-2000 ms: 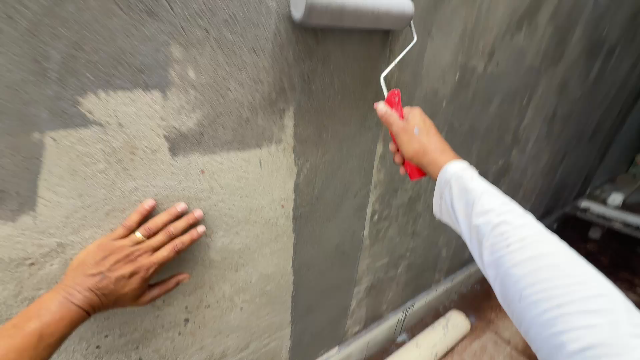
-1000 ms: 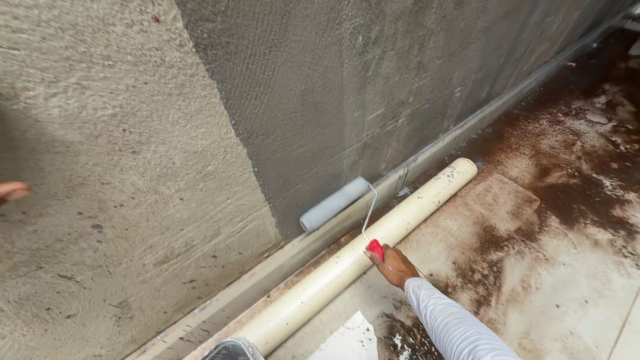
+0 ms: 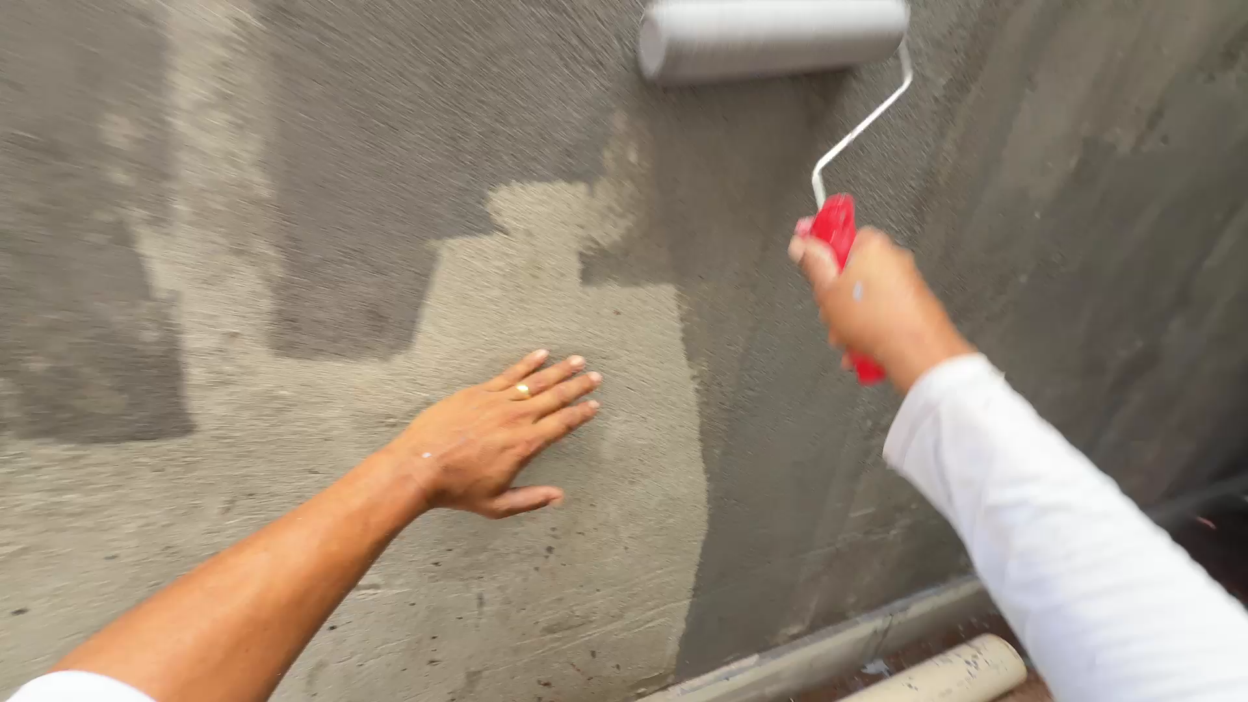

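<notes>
My right hand [image 3: 882,302] grips the red handle [image 3: 835,226] of a paint roller. Its grey-white roller sleeve [image 3: 775,39] lies against the wall at the top of the view, joined to the handle by a bent white wire frame [image 3: 858,127]. My left hand [image 3: 492,434] rests palm down on the bare, light part of the rough wall [image 3: 585,585], fingers spread, a gold-coloured ring on one finger. Dark coated areas [image 3: 361,195] with uneven edges cover the upper left and the whole right side of the wall.
A narrow ledge [image 3: 829,639] runs along the foot of the wall. Beside it on the stained floor lies a cream-coloured tube [image 3: 951,673] with dark specks, partly cut off by the lower edge of the view.
One second ago the roller was down at the wall's foot above the tube; now it is high on the wall. My left hand, then barely in view, now lies on the wall. The view has swung strongly.
</notes>
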